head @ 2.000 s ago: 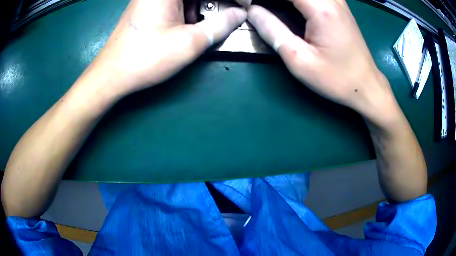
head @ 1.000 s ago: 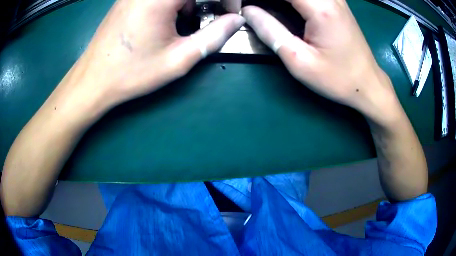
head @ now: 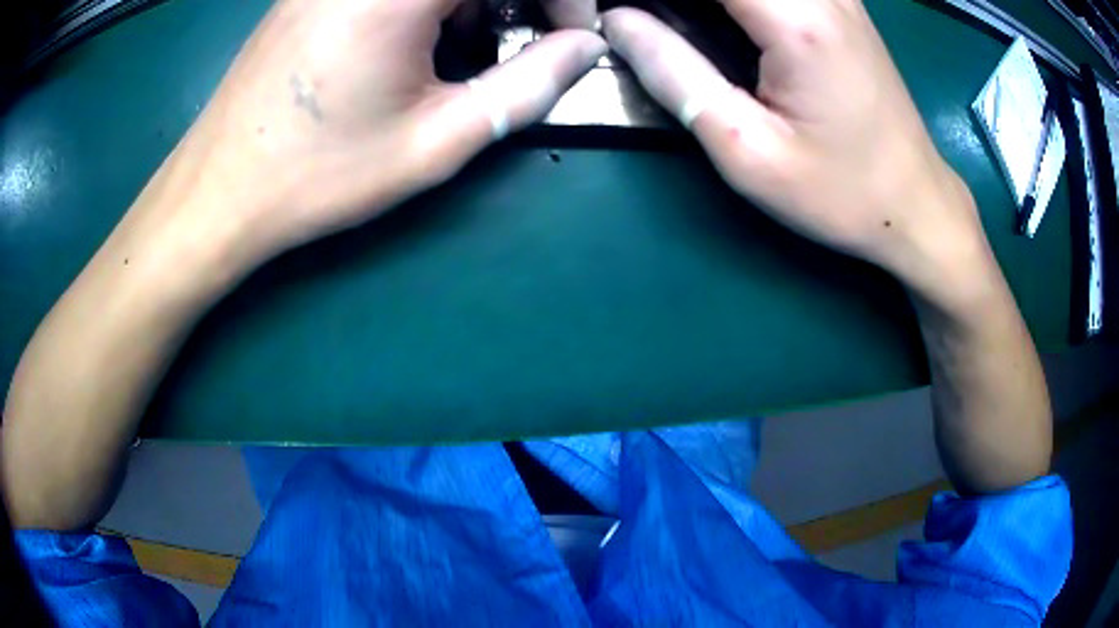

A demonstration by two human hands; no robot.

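Observation:
A silver-grey metal plate (head: 604,101) lies on the green mat at the top middle, mostly covered by my hands. My left hand (head: 368,104) and my right hand (head: 798,135) are over it, both cut off by the top edge. Whitish coverings are on both thumbs. The thumb tips meet above the plate around a tiny shiny spot (head: 600,25); whether it is a separate small part, I cannot tell. The other fingers are mostly hidden or out of the picture.
The green mat (head: 552,294) curves across the bench. At the right lie a white paper slip (head: 1011,117), a dark pen (head: 1028,211) and a long dark-edged metal profile (head: 1090,233). Thin bright rails (head: 86,22) show at the upper left. My blue clothing is below the bench edge.
My left hand has turned slightly and its fingers over the plate have shifted toward the right thumb. The right hand has barely moved.

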